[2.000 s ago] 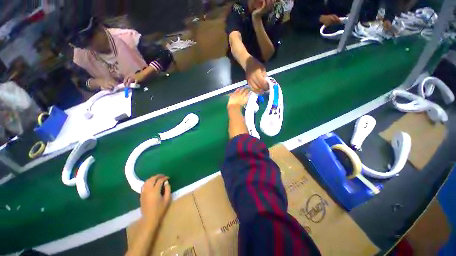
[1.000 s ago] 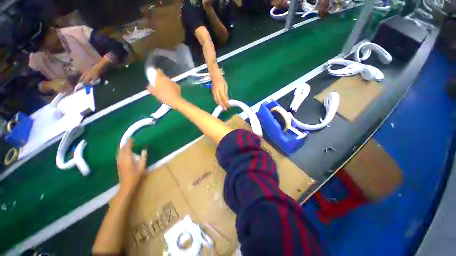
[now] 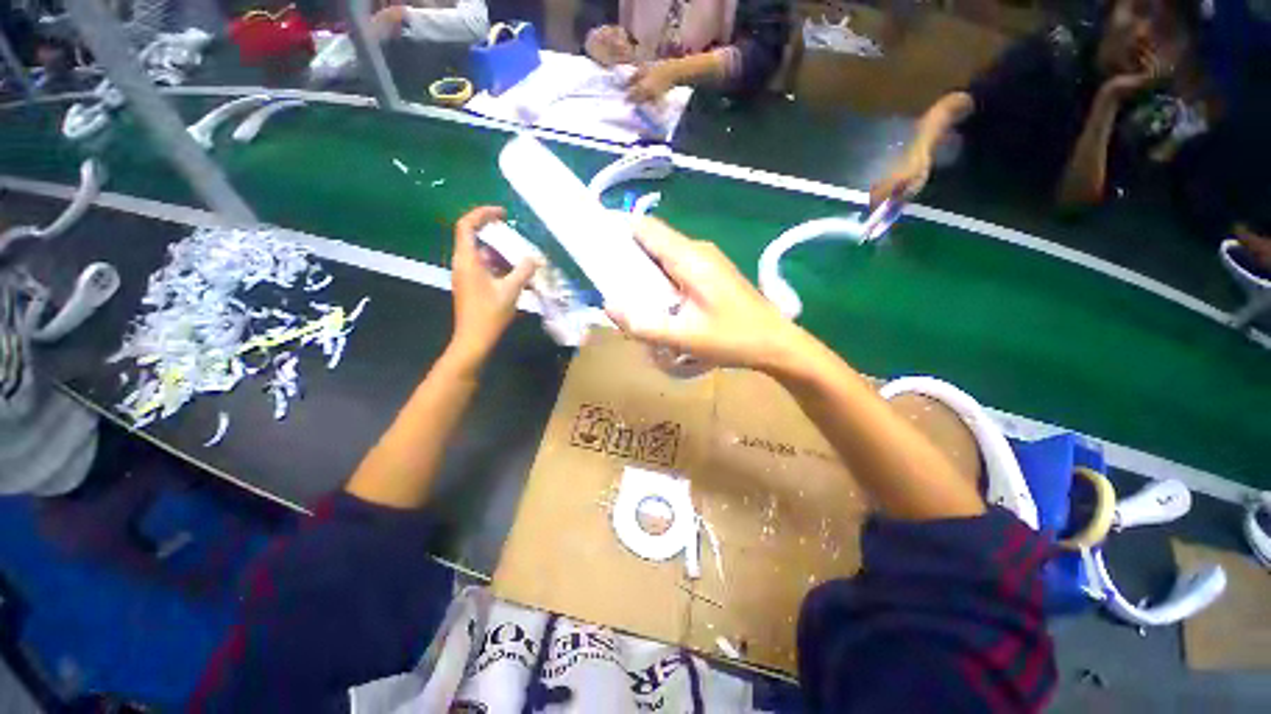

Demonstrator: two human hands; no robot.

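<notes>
My right hand [image 3: 718,300] grips the wide end of a white curved neck fan half [image 3: 579,230], held above the cardboard [image 3: 753,488] and the belt's near edge. My left hand [image 3: 485,279] is beside it, fingers around a white end of the held unit; a clear or pale part hangs between the hands, blurred. Whether these are one unit or two I cannot tell. A white double-sided tape roll [image 3: 652,516] lies flat on the cardboard with a loose strip beside it.
A heap of shredded liner scraps [image 3: 223,321] lies at left. A blue tape dispenser [image 3: 1059,481] and white arms [image 3: 1164,600] are at right. The green belt [image 3: 962,293] carries white units [image 3: 795,258]. Across it, a person's hand [image 3: 899,181] touches a unit.
The view has swung left. My right hand has come back from over the belt with a white unit. My left hand has lifted from the belt's near edge and is at the unit.
</notes>
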